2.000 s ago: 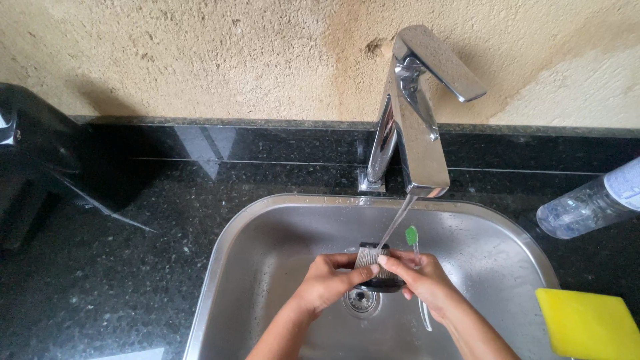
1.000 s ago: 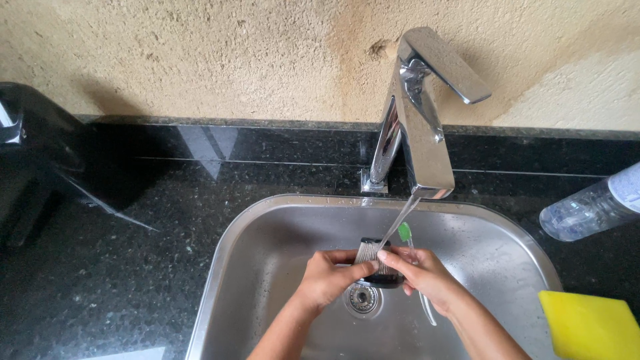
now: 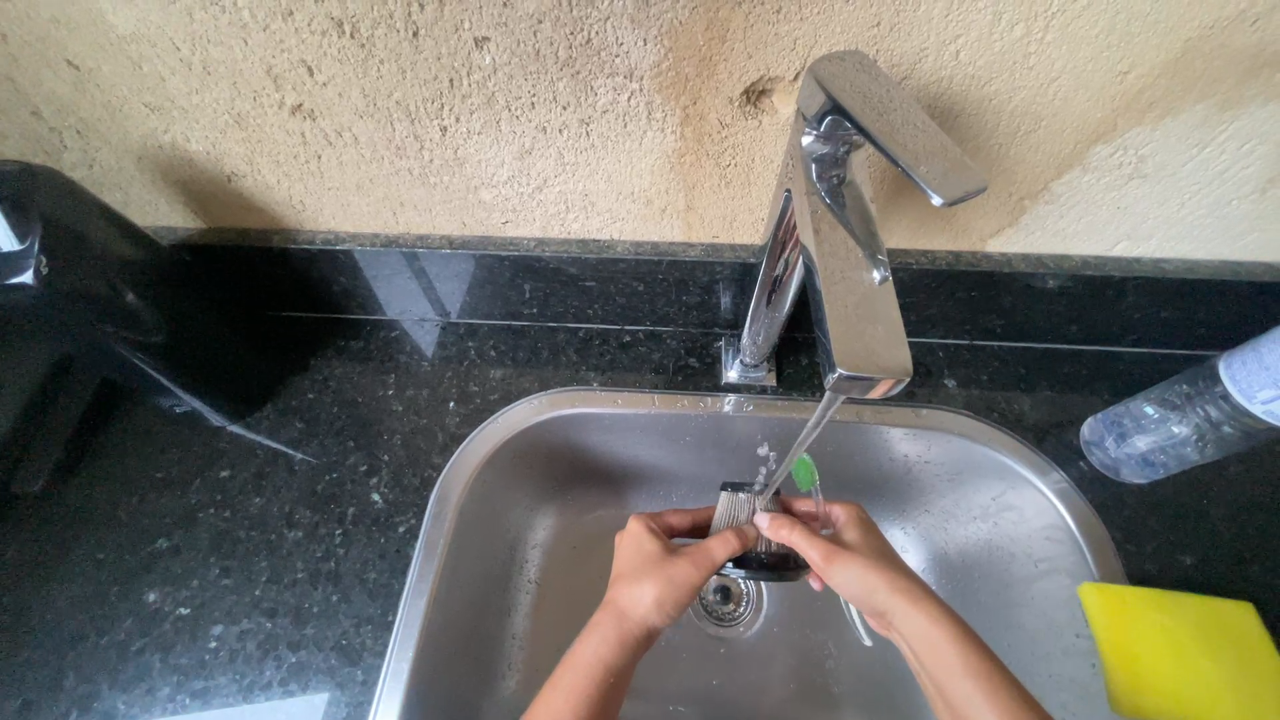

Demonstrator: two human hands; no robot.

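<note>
Both of my hands hold a small pleated filter [image 3: 735, 507] with black end rims over the stainless steel sink [image 3: 560, 600]. My left hand [image 3: 660, 565] grips its left side, thumb on the pleats. On the right side, my right hand [image 3: 835, 550] has its thumb tip on the pleats too. A stream of water from the chrome faucet [image 3: 862, 330] strikes the filter's upper part and splashes. Behind my right hand is a thin clear-handled brush with a green head [image 3: 804, 473]; its handle comes out below the hand. Whether the fingers hold it, I cannot tell.
The drain [image 3: 727, 603] lies below the filter. A yellow sponge cloth [image 3: 1180, 650] is at the sink's right edge. A clear plastic bottle [image 3: 1160, 432] lies or leans at the right. At the left, a glossy black appliance or container [image 3: 80, 260] stands on the black granite counter [image 3: 330, 530].
</note>
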